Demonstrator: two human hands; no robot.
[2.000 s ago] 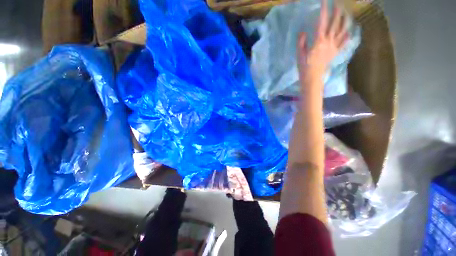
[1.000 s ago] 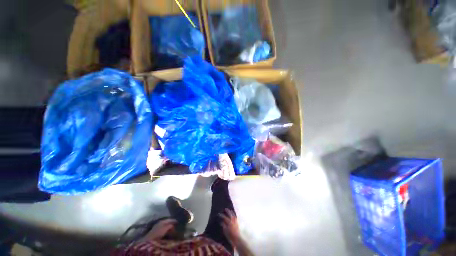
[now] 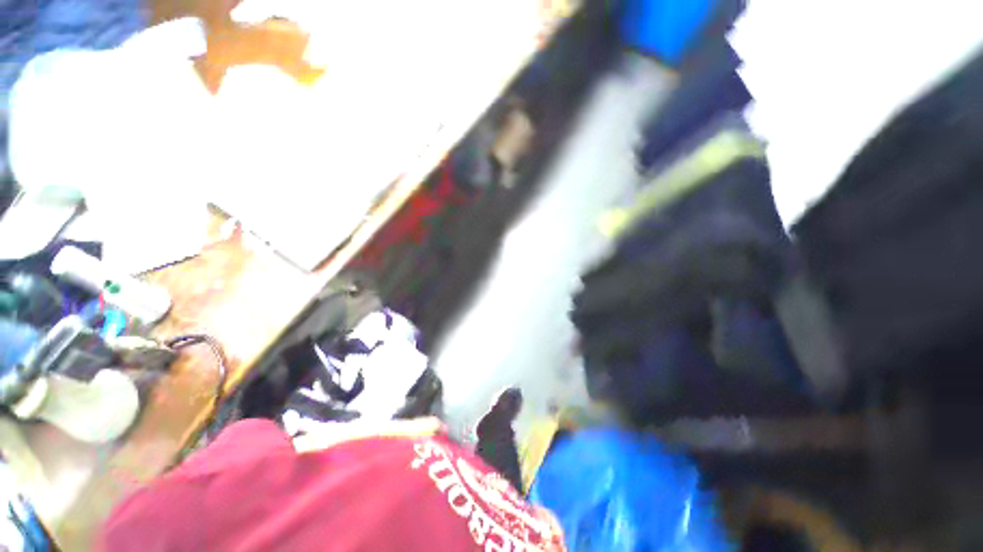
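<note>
Neither of my hands is in the picture; only my red top with white lettering shows at the bottom edge. The view is blurred and tilted. Overexposed white garments (image 3: 108, 119) lie on the brown wooden table (image 3: 199, 297) at the left. A flat white garment or sheet (image 3: 323, 140) reaches the table's edge. Small white cylinders (image 3: 113, 286) and other small objects crowd the table's near left end. A dark cord loops beside them.
A black-and-white cloth (image 3: 372, 367) is heaped beside the table. Grey floor (image 3: 528, 291) runs along it. Dark hanging garments (image 3: 690, 291) stand at the right. A blue plastic bag (image 3: 625, 496) lies bottom right, another blue thing (image 3: 663, 27) at the top.
The view has swung from the cartons with blue bags and the blue crate to the table. My hands, low in the view a second ago, have left the picture.
</note>
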